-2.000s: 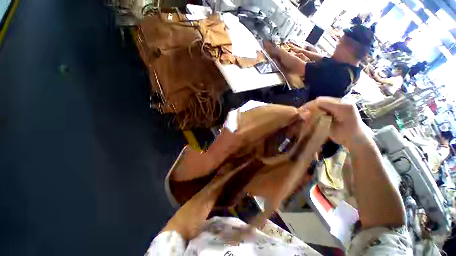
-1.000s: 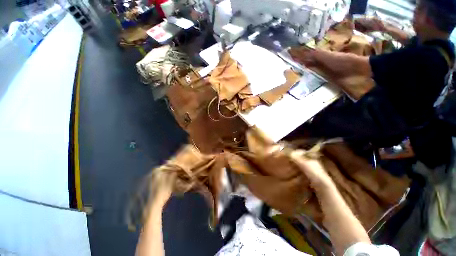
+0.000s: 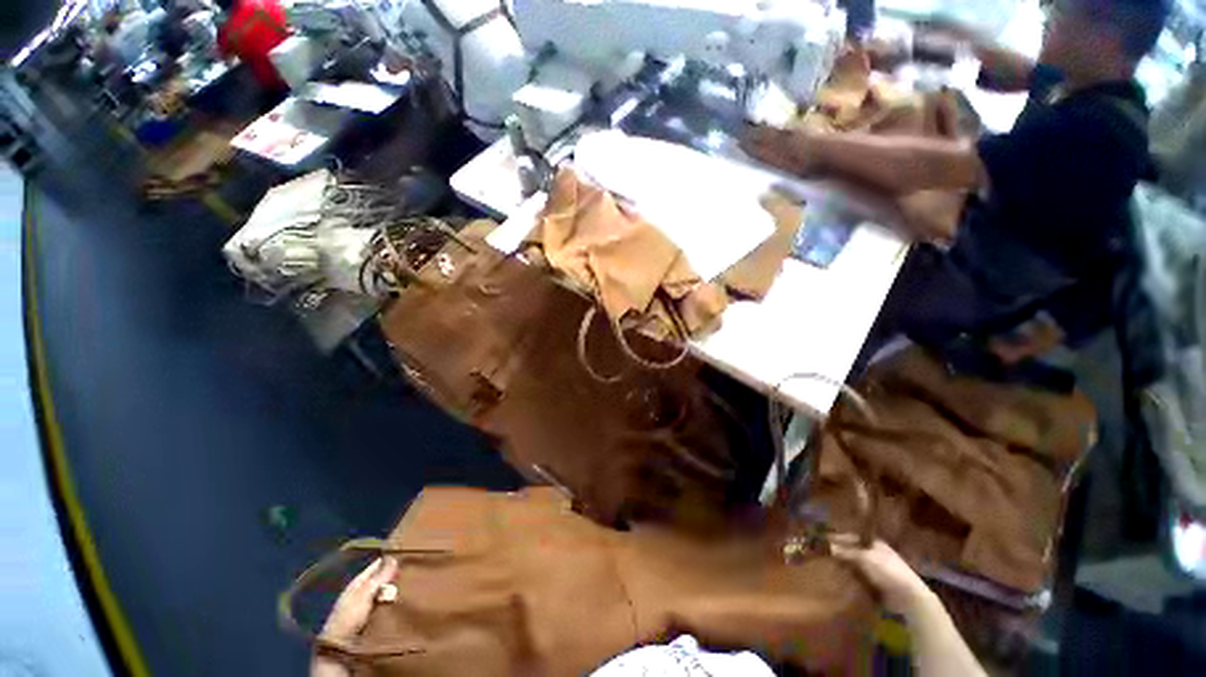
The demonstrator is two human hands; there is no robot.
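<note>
A brown bag body is spread flat and wide in front of me at the bottom of the view. My left hand holds its left end, beside a thin handle loop. My right hand holds its right end near the base of another handle loop that stands up. Fingers of both hands are partly hidden by the bag. A stack of brown bag pieces with handles lies just beyond it, beside the white table.
A white sewing table bears crumpled brown pieces and a white sheet. A person in dark clothing works there. More brown bags lie at right. A pale heap stands beyond the stack. Dark floor lies left.
The crumpled, bunched brown bag is now spread out between my hands, with a handle loop standing up at right. The view has turned, showing more of the pale heap and the bags at right.
</note>
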